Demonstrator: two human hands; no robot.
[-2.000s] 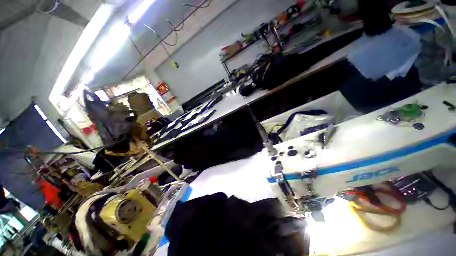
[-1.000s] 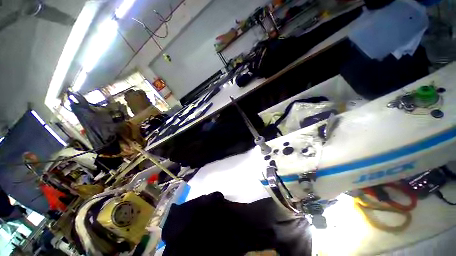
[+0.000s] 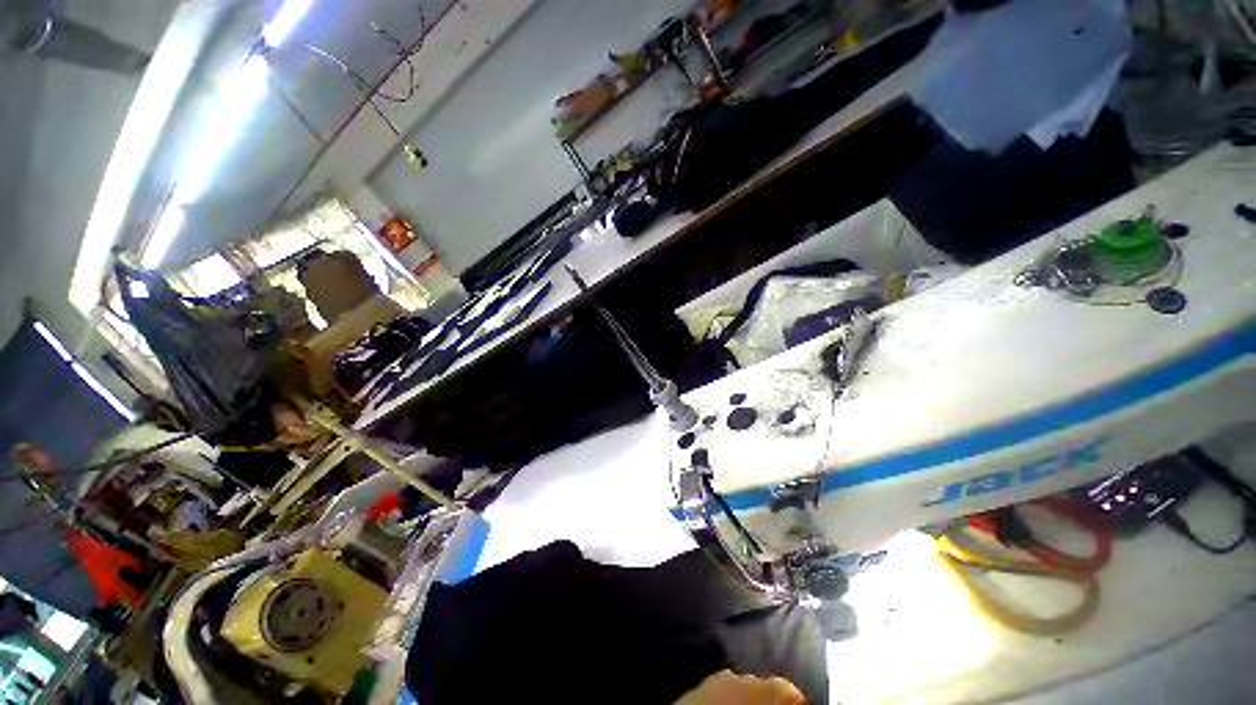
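A black fabric piece (image 3: 565, 627) lies on the white table left of the needle area, its right edge at the presser foot (image 3: 813, 576) under a bright lamp. The white sewing machine head (image 3: 950, 413) has a blue stripe and "JACK" lettering. Part of one hand (image 3: 741, 689) shows at the bottom edge, on or just over the fabric, mostly cut off; I cannot tell which hand it is or whether it grips the cloth. No other hand is in the picture.
Scissors with yellow and red-orange handles (image 3: 1026, 585) lie under the machine arm, beside a small dark device with a cable (image 3: 1157, 493). A yellowish machine body (image 3: 306, 613) and a blue-edged tray (image 3: 466, 547) stand at the left. A long cutting table (image 3: 627, 262) runs behind.
More of the hand shows at the bottom edge than a second ago; two seconds ago it was not visible. The whole view has shifted, with the machine and fabric now further left.
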